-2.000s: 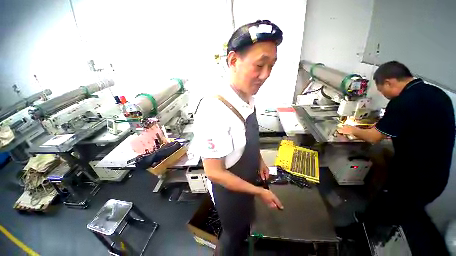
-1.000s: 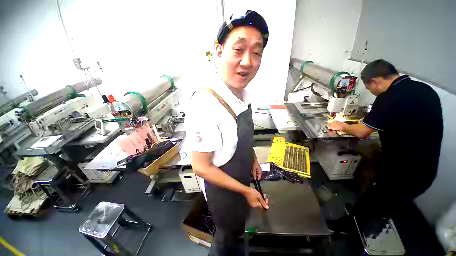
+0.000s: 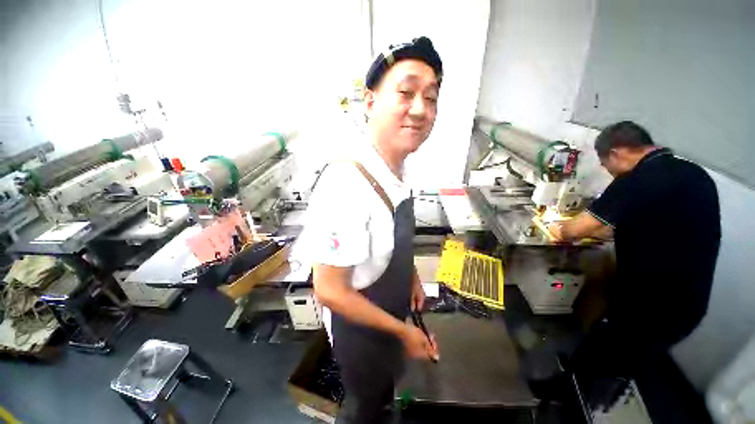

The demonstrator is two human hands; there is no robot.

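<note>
Neither of my hands is in the picture. Nearest in front of me is a low grey metal-topped table (image 3: pixel 476 360). A yellow template (image 3: pixel 470 275) with dark strips in its slots lies tilted at its back edge. Loose dark strap pieces (image 3: pixel 451 303) lie beside and partly under the template. A standing person (image 3: pixel 364 224) in a white shirt and dark apron, at the table's left side, holds a narrow dark strap (image 3: pixel 422 330) in their hands over the tabletop.
Another person (image 3: pixel 666 240) in black bends over a sewing machine (image 3: pixel 556 195) at the right. A metal-topped stool (image 3: pixel 151 369) stands at the lower left. An open cardboard box (image 3: pixel 313 385) is on the floor behind the apron wearer. More machines (image 3: pixel 99 186) line the left wall.
The apron wearer's face has turned towards me and then slightly aside, and the dark strap now shows more clearly. The view has shifted, so the room's contents sit further left.
</note>
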